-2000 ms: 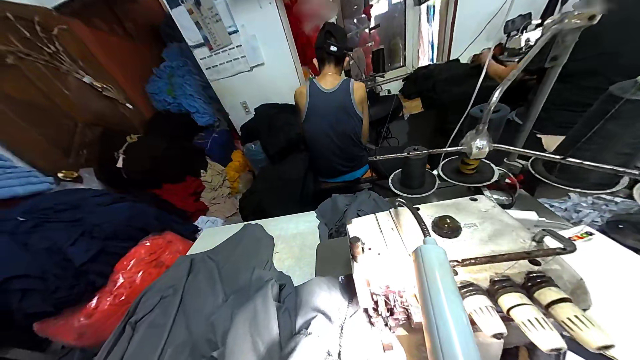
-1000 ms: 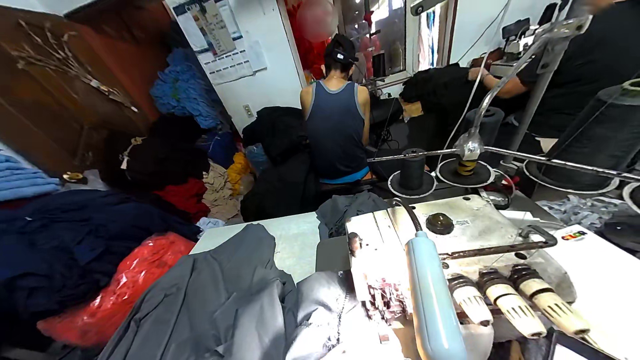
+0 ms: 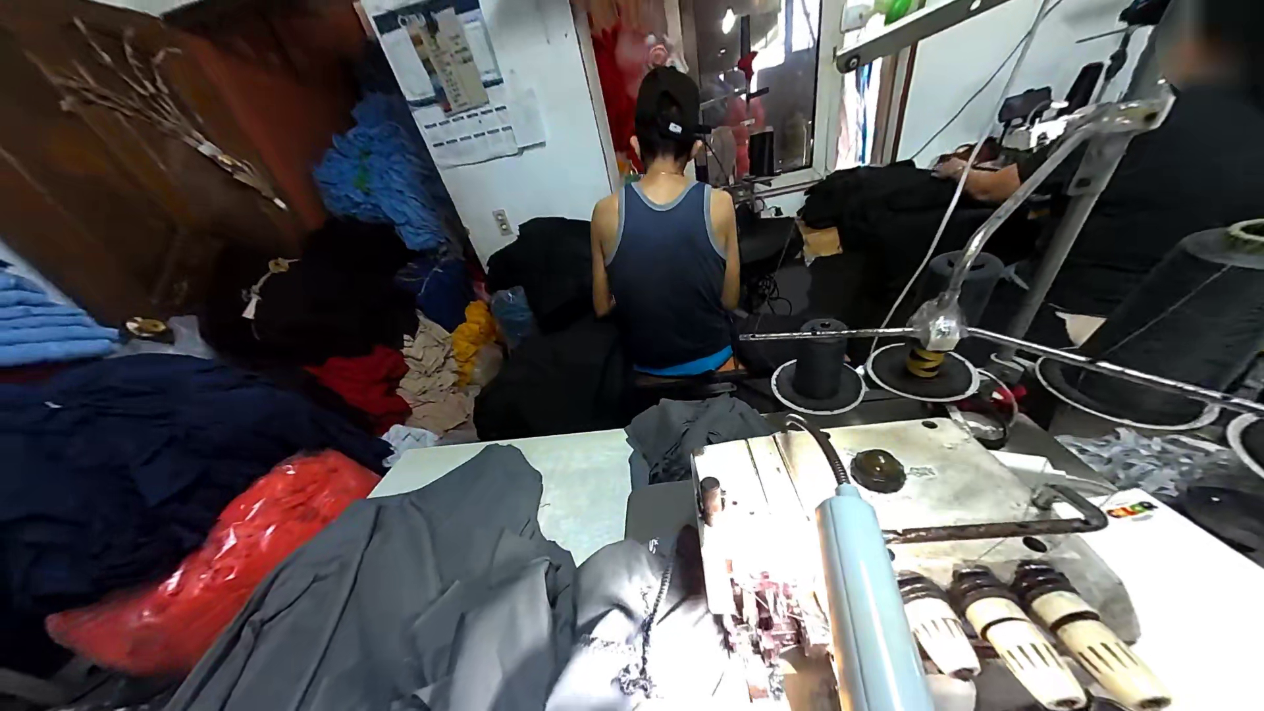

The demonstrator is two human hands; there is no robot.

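Neither my left hand nor my right hand shows in the head view. An industrial sewing machine [image 3: 948,469], probably an overlock, stands on a pale worktable [image 3: 568,464]. A light-blue tubular lamp [image 3: 869,602] on a flexible neck crosses its front. Cream tension knobs [image 3: 1017,642] sit at its lower right. Grey fabric [image 3: 395,583] lies over the table's left part, and its brightly lit end reaches the needle area. Another dark grey cloth piece [image 3: 691,430] lies behind the machine head. What touches the fabric near the bottom edge is out of view.
Thread cones [image 3: 820,360] stand behind the machine under a metal thread stand [image 3: 1047,197]. A seated person [image 3: 671,257] faces away farther back; another person's arm [image 3: 992,183] rests at dark cloth on the right. A red plastic bag [image 3: 227,563] and navy cloth heaps [image 3: 168,444] lie left.
The view has shifted slightly. The grey fabric and the machine look much the same; no hand of mine shows in any frame.
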